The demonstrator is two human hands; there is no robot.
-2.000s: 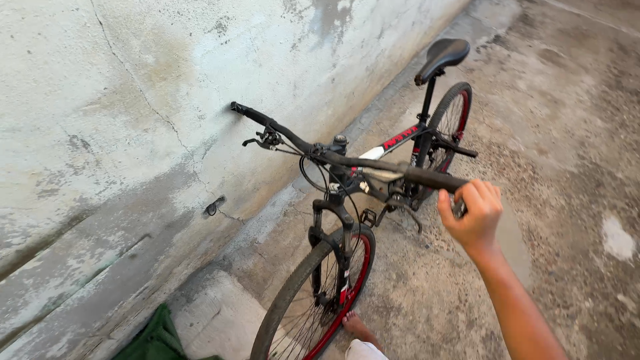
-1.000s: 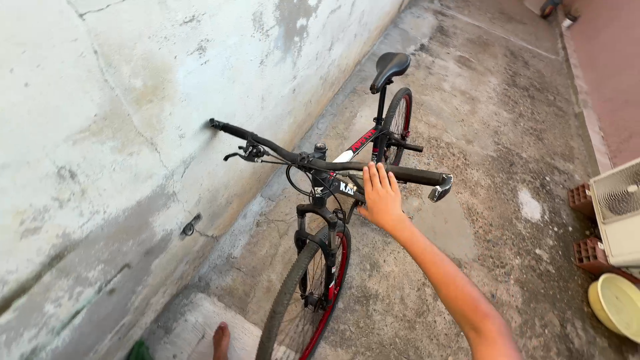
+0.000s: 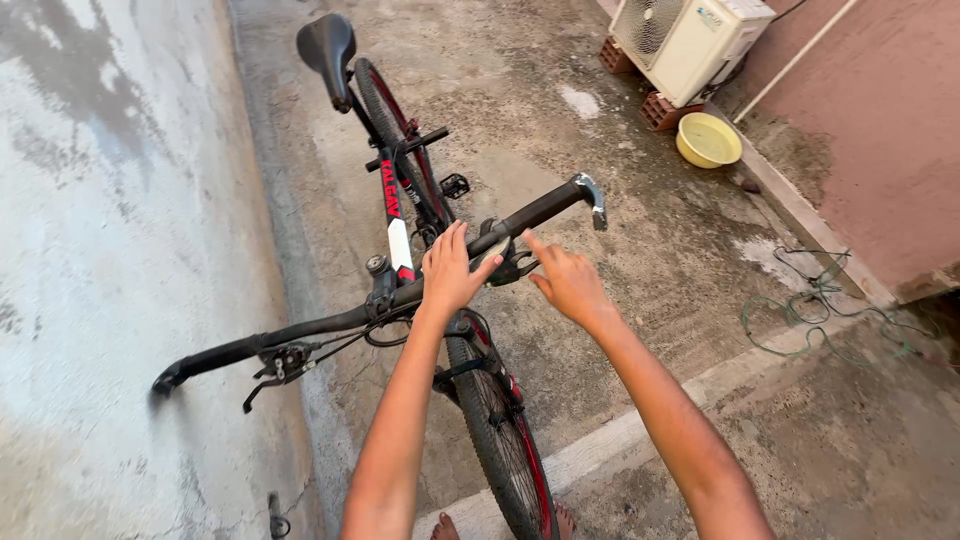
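Note:
A black mountain bike with red and white parts stands facing me. The left end of its handlebar (image 3: 322, 324) touches the wall. My left hand (image 3: 450, 274) lies on the bar between the stem (image 3: 380, 285) and the right grip (image 3: 546, 208), fingers extended and thumb apart. Close to the inner end of that grip is my right hand (image 3: 570, 281), its index finger pointing at the bar and the other fingers partly curled; whether it touches is unclear. The brake lever (image 3: 525, 264) is between my hands. Below them is the front wheel (image 3: 499, 427); the saddle (image 3: 327, 56) is at the far end.
A whitewashed wall (image 3: 135, 247) runs along the left. At the upper right, an air-conditioner outdoor unit (image 3: 686, 45) rests on hollow bricks (image 3: 664, 112) beside a yellow basin (image 3: 708, 141). Green cord (image 3: 806, 315) lies loose on the concrete. A low step edge (image 3: 600, 442) crosses near my feet.
My right hand was on the right grip, and one second ago a single hand lay flat on the bar; now both hands are at the bar. The view has swung right and downward.

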